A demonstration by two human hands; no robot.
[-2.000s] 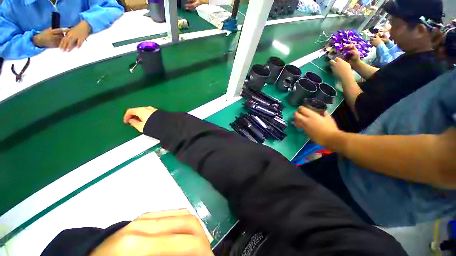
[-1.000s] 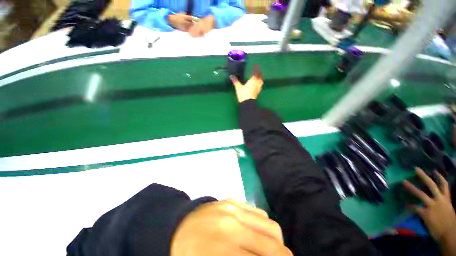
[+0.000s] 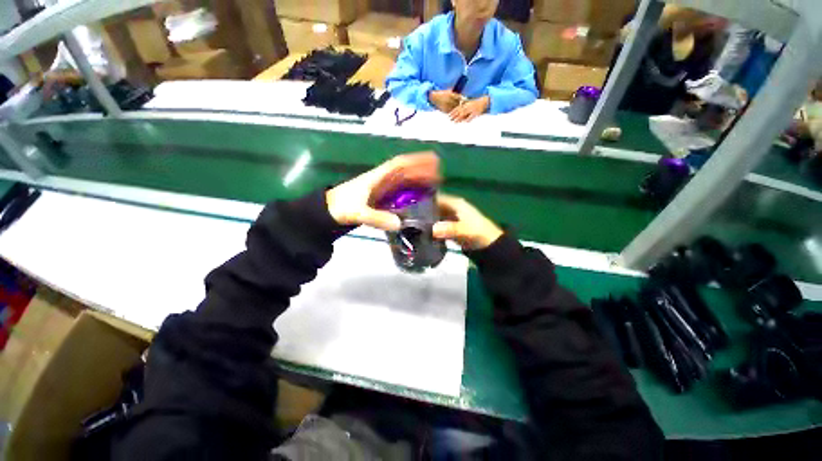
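A black barrel with a shiny purple inner top point(image 3: 416, 241) is held in both hands above the white sheet point(image 3: 379, 333), near the belt's white rail. My left hand point(image 3: 379, 194) grips its upper left side, with blurred fingers over the purple rim. My right hand point(image 3: 464, 223) holds its right side with thumb and fingers. A small opening with a pale or metallic bit shows on the barrel's near side; its exact form is blurred.
Slim black handle shells point(image 3: 662, 333) and black barrel housings point(image 3: 766, 297) lie at the right. The green belt point(image 3: 225, 158) runs behind. Another purple-rimmed unit point(image 3: 667, 180) is near a post. A carton point(image 3: 68, 387) is lower left. A person in blue point(image 3: 464, 67) sits opposite.
My right hand has taken the purple-topped barrel from the belt and brought it nearer over the sheet. My left hand has risen and now also holds it. The view has turned left.
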